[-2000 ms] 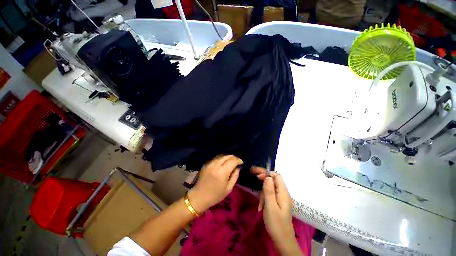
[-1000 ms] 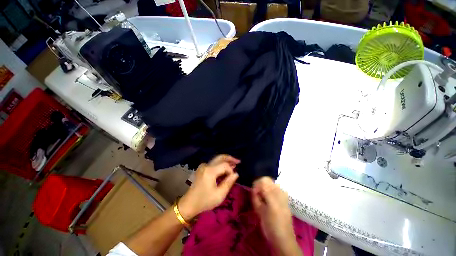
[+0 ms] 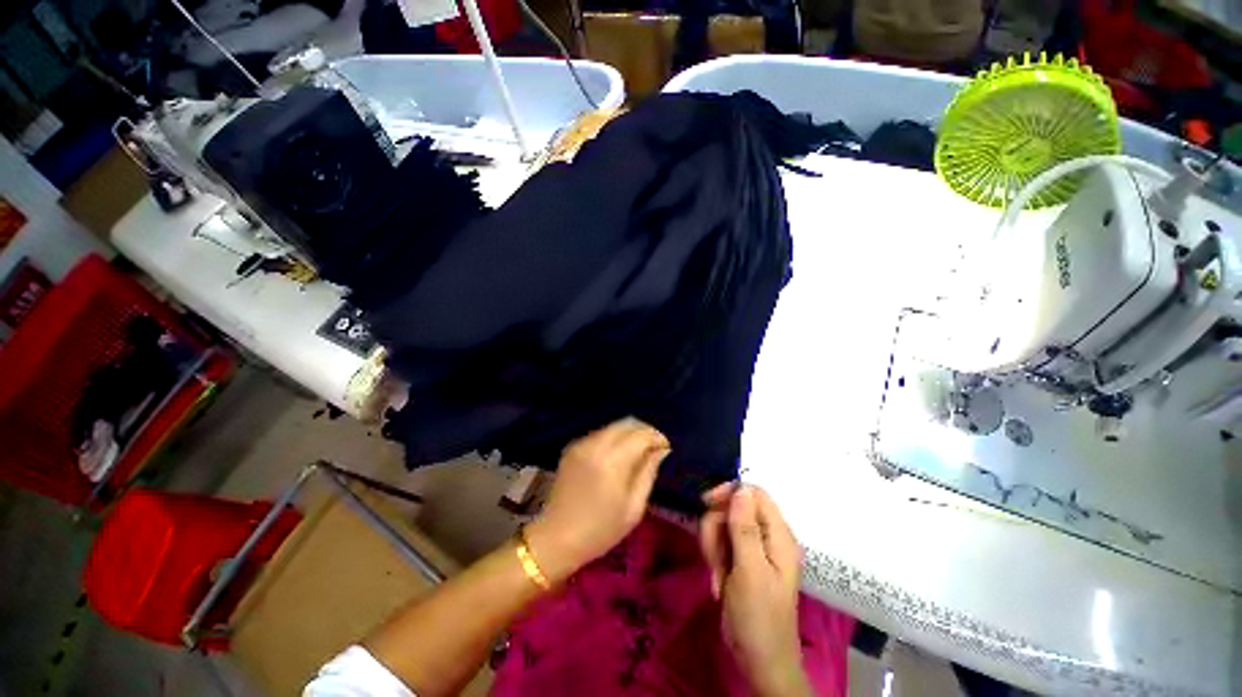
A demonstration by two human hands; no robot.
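Observation:
A large heap of black garment pieces [image 3: 586,272] lies on the white table and hangs over its front edge towards the lap. My left hand [image 3: 599,493], with a gold bracelet at the wrist, is at the heap's lower edge, its thumb and fingertips pinched on the black cloth. My right hand [image 3: 753,552] is just right of it, fingers curled and fingertips together by the cloth's lower right corner. What is between the right fingertips is too small to tell. A magenta cloth [image 3: 613,620] with dark scraps covers the lap below.
A white sewing machine [image 3: 1110,272] stands on the table at right, with a lime green fan [image 3: 1028,134] behind it. A black box-shaped unit [image 3: 303,170] and black strips are at left. Pale tubs [image 3: 817,79] stand behind. A cart [image 3: 334,586], red stool [image 3: 157,565] and red basket [image 3: 82,368] are lower left.
The hands were blurred and a little apart from the cloth a second ago; now they are back at its lower edge. The camera view has shifted slightly. The heap looks much the same.

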